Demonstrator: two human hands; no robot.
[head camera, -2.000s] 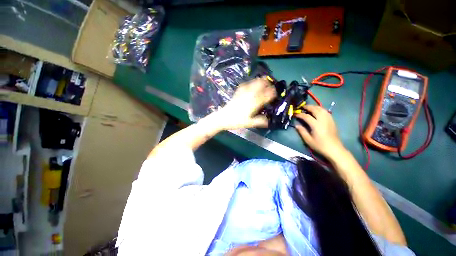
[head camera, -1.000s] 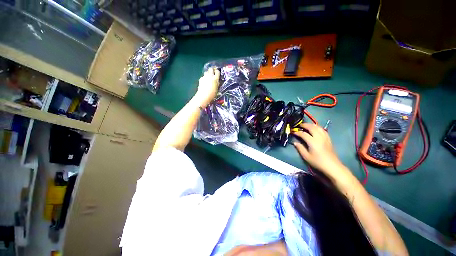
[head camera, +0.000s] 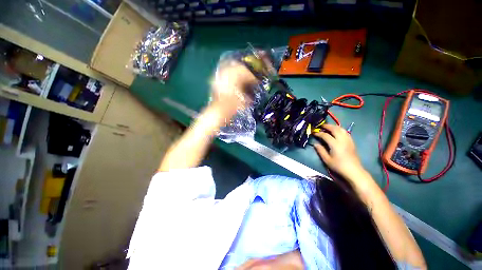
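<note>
A row of coiled black AV cables (head camera: 295, 118) with yellow, white and red plugs lies on the green mat. My right hand (head camera: 336, 150) is at the row's right end, its fingertips on yellow plugs. A clear plastic bag (head camera: 240, 126) lies left of the row. My left hand (head camera: 232, 87) is at the bag's upper part and strongly blurred. Dark cables show beside its fingers. Whether it grips the bag or cables cannot be made out.
An orange-brown test board (head camera: 346, 50) lies behind the cables. A multimeter (head camera: 417, 132) with red and black leads is at the right, before a cardboard box (head camera: 438, 47). Another bag of cables (head camera: 158, 51) lies at the far left. A steel rule (head camera: 283, 160) runs along the front edge.
My left hand left the cable row for the plastic bag and has moved from its left edge over its upper part. My right hand stays at the row's right end.
</note>
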